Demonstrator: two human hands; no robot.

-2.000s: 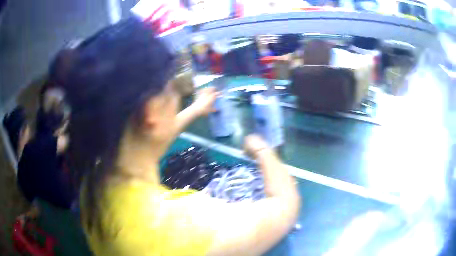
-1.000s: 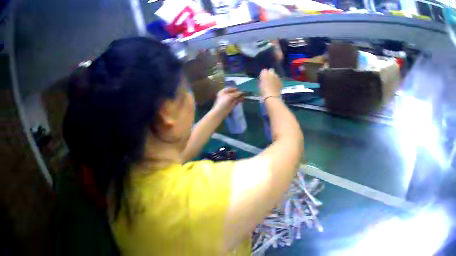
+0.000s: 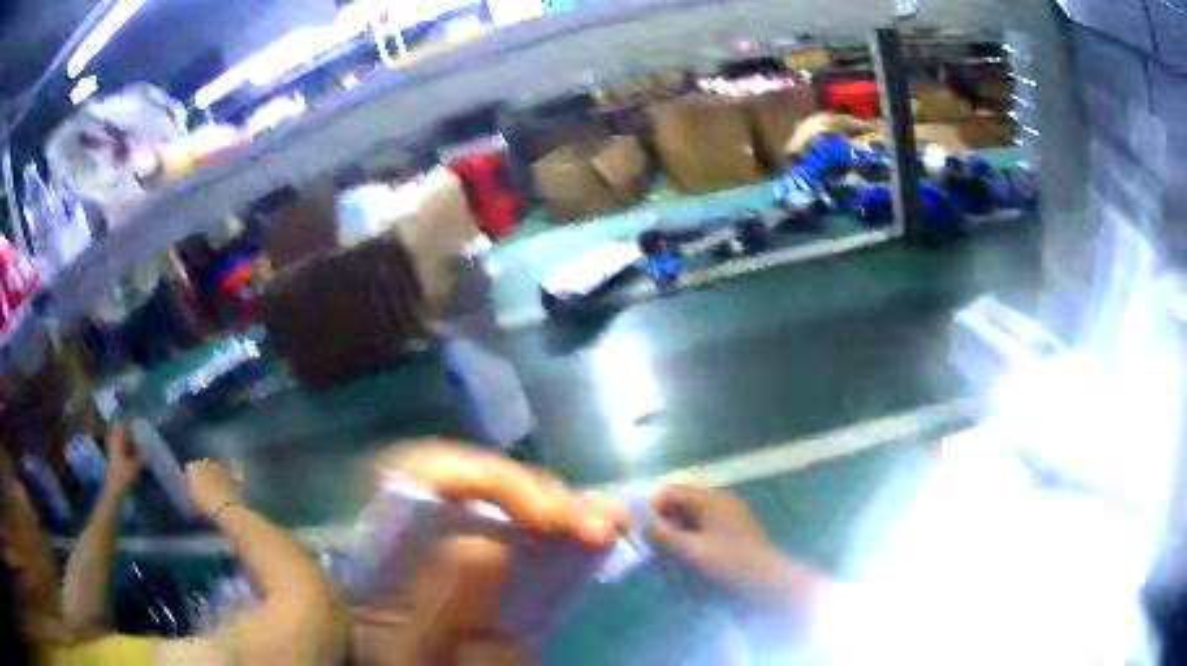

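Observation:
My left hand [image 3: 501, 501] is large and blurred at the lower middle. It is closed around a pale lilac-grey retail box [image 3: 547, 586], its thumb in front and its fingers over the top. My right hand [image 3: 729, 540] is at the right end of the box, fingertips together on a small white piece [image 3: 626, 552]. Blur hides whether this is a leaflet or a box flap. Another pale retail box [image 3: 488, 388] stands tilted on the green belt behind my left hand.
A coworker's bare arm [image 3: 280, 572] and hands work at the lower left. A brown carton [image 3: 345, 312] stands across the belt. A white-topped dark tray [image 3: 592, 271] and blue and dark appliances [image 3: 833, 176] lie beyond the pale rail [image 3: 833, 442]. Glare covers the lower right.
The view has swung right, moving the coworker and brown carton leftward. Both my hands have come into view, with a box in the left.

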